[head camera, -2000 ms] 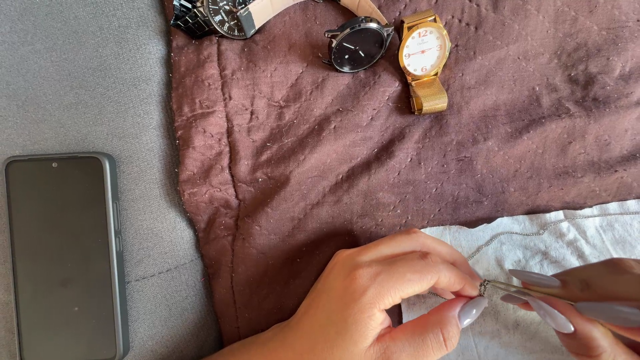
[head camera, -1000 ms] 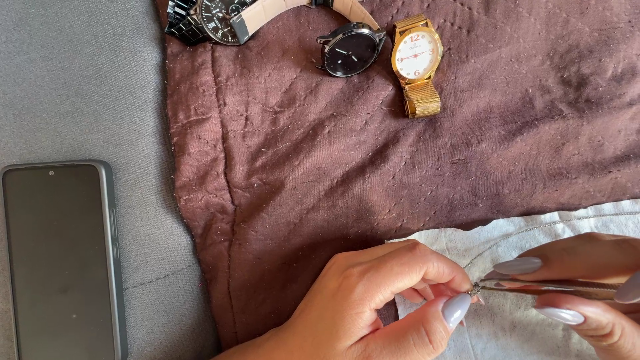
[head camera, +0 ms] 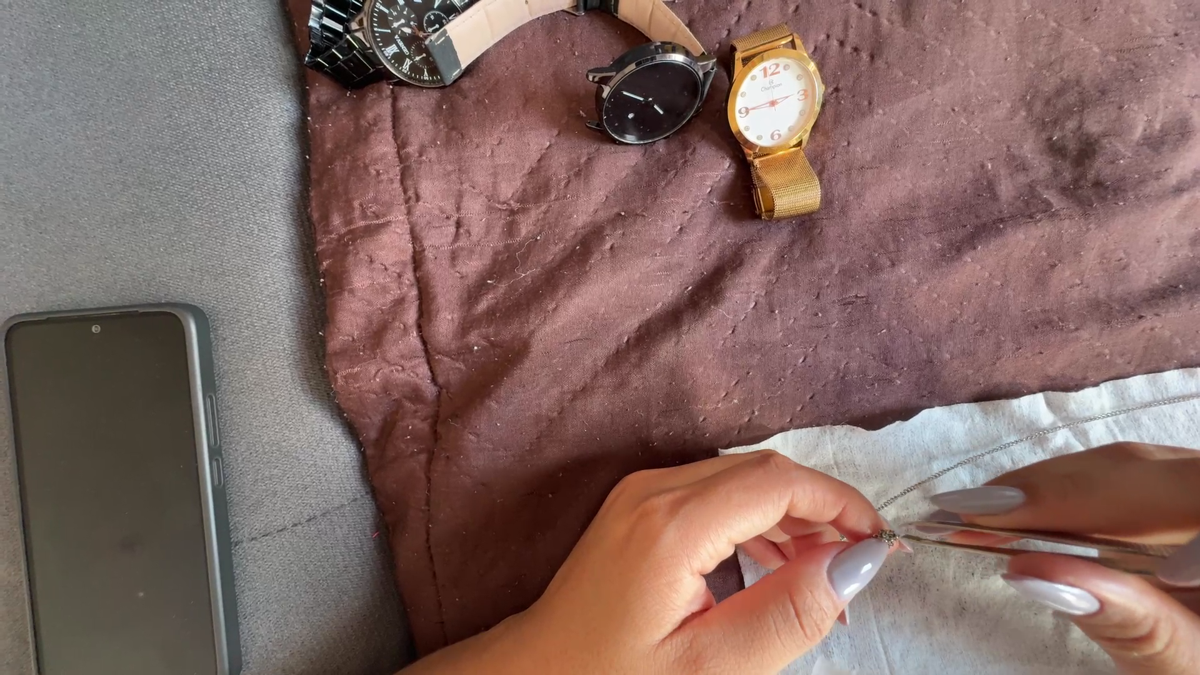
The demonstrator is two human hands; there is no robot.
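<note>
My left hand [head camera: 712,572] pinches a small dark metal piece [head camera: 887,537] of a chain between thumb and index fingertip. From there a thin metal chain [head camera: 1017,439] runs up and right over a white cloth [head camera: 947,600]. At the right edge my right hand [head camera: 1116,553] holds metal tweezers [head camera: 1041,539], their two arms slightly apart and their tips at or close beside the small piece. Whether the tips touch it I cannot tell. The far ends of the chain and of the tweezers are out of sight.
A brown quilted cloth [head camera: 562,328] lies over grey upholstery [head camera: 159,169]. Along its top are a gold mesh-band watch [head camera: 773,103], a black-dial watch with a leather strap [head camera: 653,98] and a black chronograph watch [head camera: 408,37]. A smartphone [head camera: 108,497] lies at the left.
The tweezers' arms are spread wider than a second ago. My right hand's fingers have moved apart, while my left hand keeps its pinch.
</note>
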